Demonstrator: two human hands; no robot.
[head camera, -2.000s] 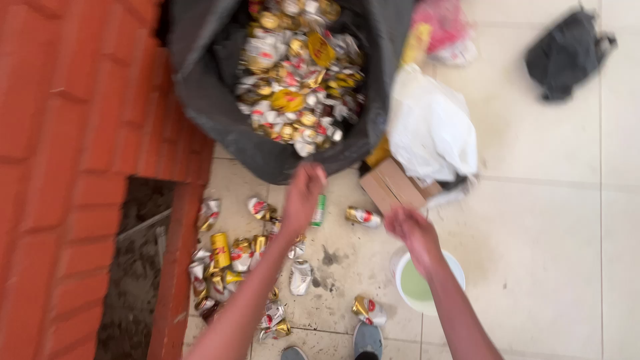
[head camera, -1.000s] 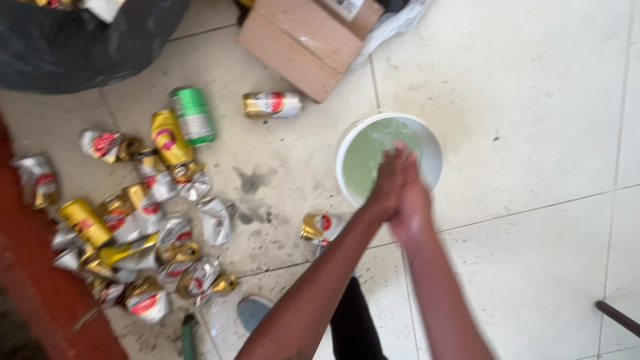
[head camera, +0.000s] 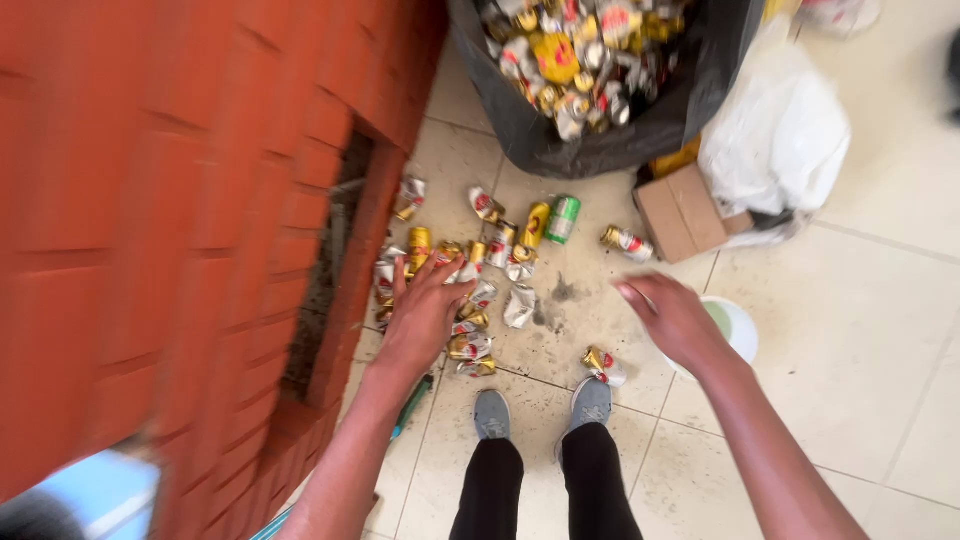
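My left hand (head camera: 425, 311) is spread above a pile of crushed beverage cans (head camera: 470, 346) on the tiled floor and holds nothing. On the right, my right hand (head camera: 670, 319) hangs with its fingers curled, blurred, left of a white bucket (head camera: 741, 334) of pale green liquid; no object shows in it. A green can (head camera: 562, 219) and a yellow can (head camera: 534, 225) lie at the pile's upper right. One can (head camera: 627, 244) rests by a cardboard box, another (head camera: 604, 366) at the tip of my shoe. A black bag (head camera: 600, 154) full of crushed cans stands beyond.
A red brick wall (head camera: 187, 225) with a low recess runs along the left. Beside the black bag are a cardboard box (head camera: 681, 214) and a white plastic bag (head camera: 780, 127). My shoes (head camera: 492, 415) stand on the tiles, with a green and blue stick-like object (head camera: 412, 409) at their left.
My hands were together over the bucket one second ago. Now they are apart, the left over the can pile and the right beside the bucket. The view has shifted widely.
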